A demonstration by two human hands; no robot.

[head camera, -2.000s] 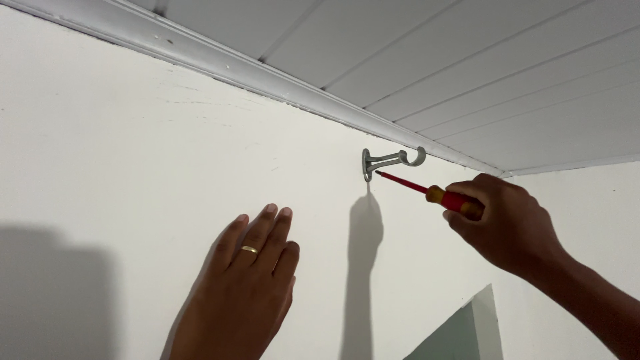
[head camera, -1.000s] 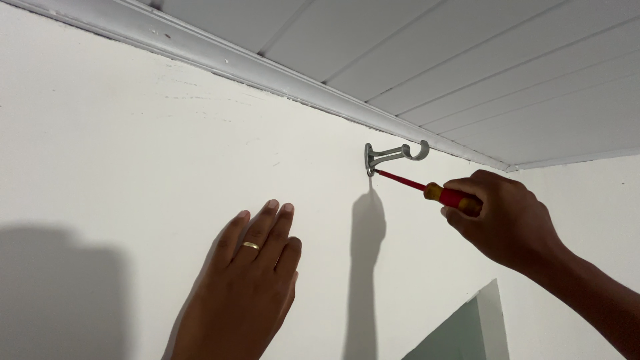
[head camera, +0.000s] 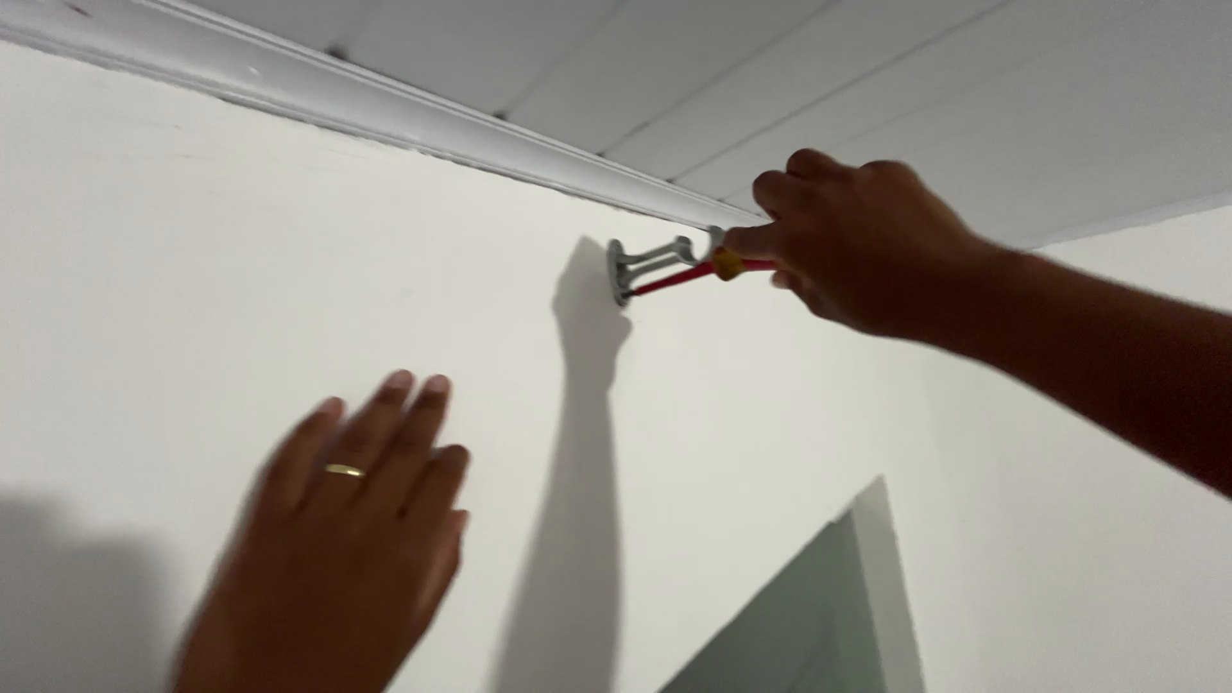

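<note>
A silver metal curtain rod bracket [head camera: 651,258] with an open hook at its end is on the white wall [head camera: 385,250], just under the ceiling trim. My right hand [head camera: 857,241] grips a screwdriver [head camera: 676,279] with a red shaft and a red and yellow handle; its tip is at the lower part of the bracket's base. The fingers cover most of the handle, and the thumb side is close to the hook. Lower left, my left hand [head camera: 337,539], with a gold ring, lies against the wall with its fingers spread and nothing in it.
A white panelled ceiling [head camera: 770,87] and its glossy trim [head camera: 404,115] run above the bracket. At the lower right is a grey-green panel in a recess [head camera: 799,616]. Another white wall [head camera: 1088,385] meets this one at the right. Shadows of the arms fall on the wall.
My right hand has risen to beside the bracket's hook and changed its hold on the screwdriver, whose tip stays at the base. My left hand remains on the wall. The view has shifted.
</note>
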